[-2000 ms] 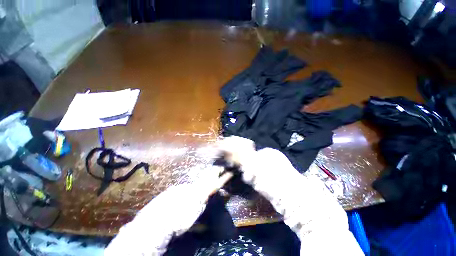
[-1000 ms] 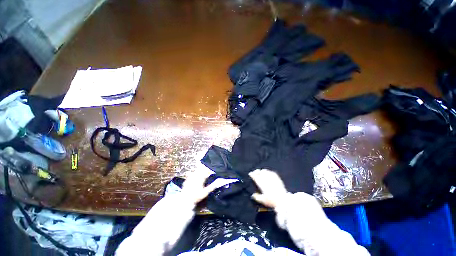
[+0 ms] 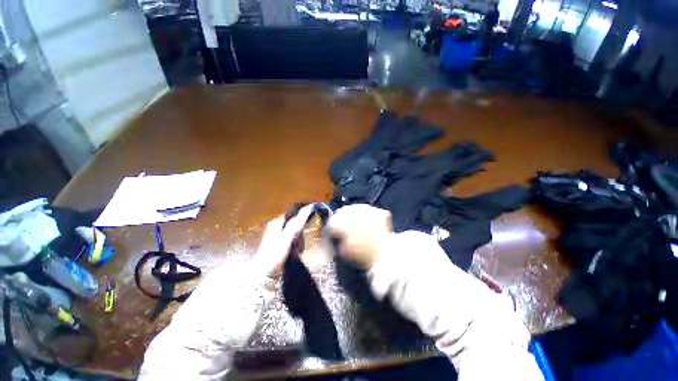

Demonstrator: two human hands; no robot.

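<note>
A black garment [image 3: 310,309] hangs from my hands above the table's front edge, its lower part reaching down to the edge. My left hand [image 3: 282,242] grips its upper end, with the fingers around a bunched, curved dark edge. My right hand [image 3: 358,232] is closed beside it, slightly blurred, with dark cloth below it; its fingertips are hidden. Behind my hands a pile of black garments [image 3: 416,182] lies with its sleeves or legs fanned to the right. Red-handled snips [image 3: 488,283] lie partly hidden beyond my right forearm.
Brown table [image 3: 245,134]. Left side: paper sheets [image 3: 167,195], blue pen [image 3: 159,238], black strap [image 3: 167,275], yellow tool [image 3: 109,298], plastic bottle [image 3: 70,274], white bag [image 3: 28,231]. Right side: bulky black heap [image 3: 624,245], blue crate [image 3: 632,361] below the edge.
The garment lay spread at the table edge under both hands; now it is lifted and hangs. My hands are raised and closer together. The head view has tilted up, showing the floor behind.
</note>
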